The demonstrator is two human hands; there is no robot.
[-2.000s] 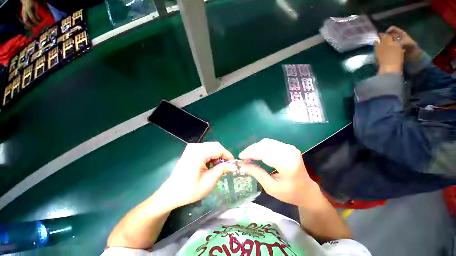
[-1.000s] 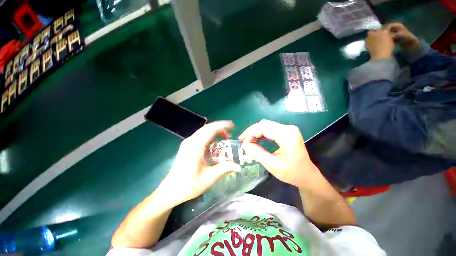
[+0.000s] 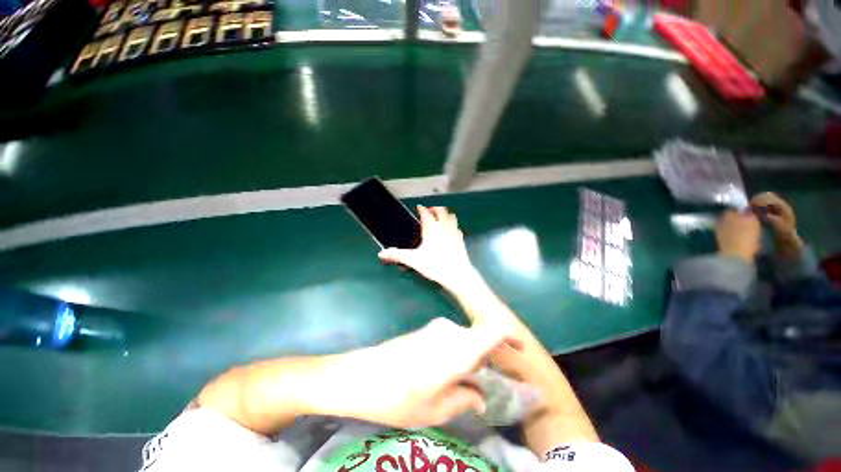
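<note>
The dark smartphone [image 3: 380,214] lies on the green bench against the pale rail. My right hand [image 3: 437,245] reaches out to it, thumb and fingers on either side of its near right end. My left hand [image 3: 450,373] is low in front of my shirt, crossing my right forearm. It holds a blurred, crumpled-looking clear sheet [image 3: 503,398], partly hidden by its fingers. A flat clear sheet with a grid of small blocks [image 3: 604,247] lies to the right of the phone, bright with glare.
A blue bottle [image 3: 65,324] lies at the left. A pale upright [image 3: 489,101] stands on the rail. A black tray of parts [image 3: 175,41] is far upper left, a red crate [image 3: 708,57] upper right. A stack of clear sheets [image 3: 699,173] lies beside another worker's hands [image 3: 742,232].
The view has shifted. My hands have parted from working together on the clear sheet. My right hand has moved out to the smartphone; my left has moved down and right with the sheet.
</note>
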